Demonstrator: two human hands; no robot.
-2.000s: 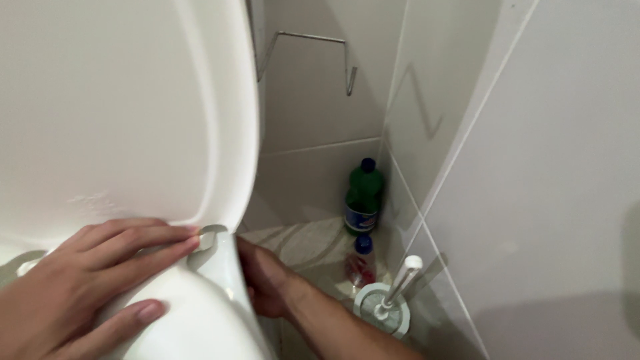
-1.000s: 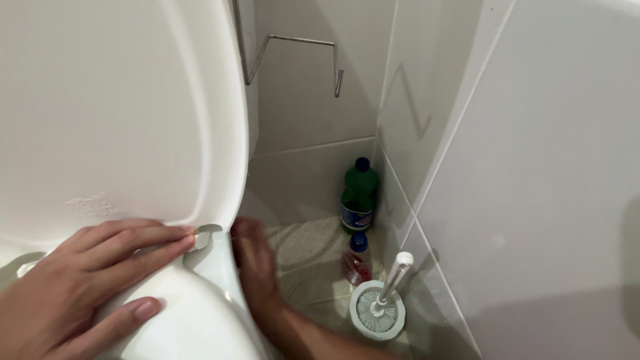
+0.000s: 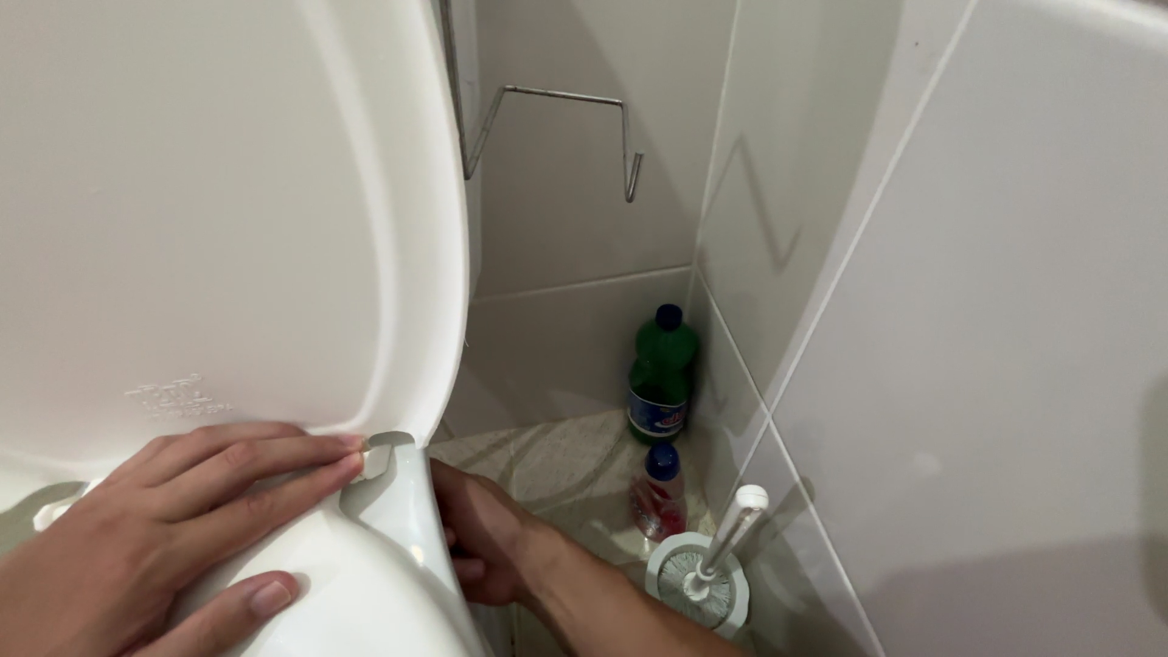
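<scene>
A white toilet lid [image 3: 219,210] stands raised, with embossed writing near its bottom. My left hand [image 3: 192,520] lies over the rear of the white toilet seat area, its fingertips against a small white plastic hinge piece [image 3: 375,461] at the lid's base; the thumb rests on the white surface below. My right hand [image 3: 484,534] reaches in from the right beneath the outer rim of the toilet bowl [image 3: 411,520]. Its fingertips are partly hidden behind the rim, so whether it holds anything cannot be told. Another white hinge piece [image 3: 57,514] shows at far left.
A bent metal wire holder [image 3: 566,94] juts out behind the lid. In the tiled corner stand a green plastic bottle [image 3: 662,370] and a smaller clear bottle with red contents [image 3: 659,502]. A toilet brush [image 3: 730,538] sits in its white holder, close to my right forearm.
My right hand was blurred beside the rim one second ago and is now lower, partly under it. My left hand stays at the hinge piece.
</scene>
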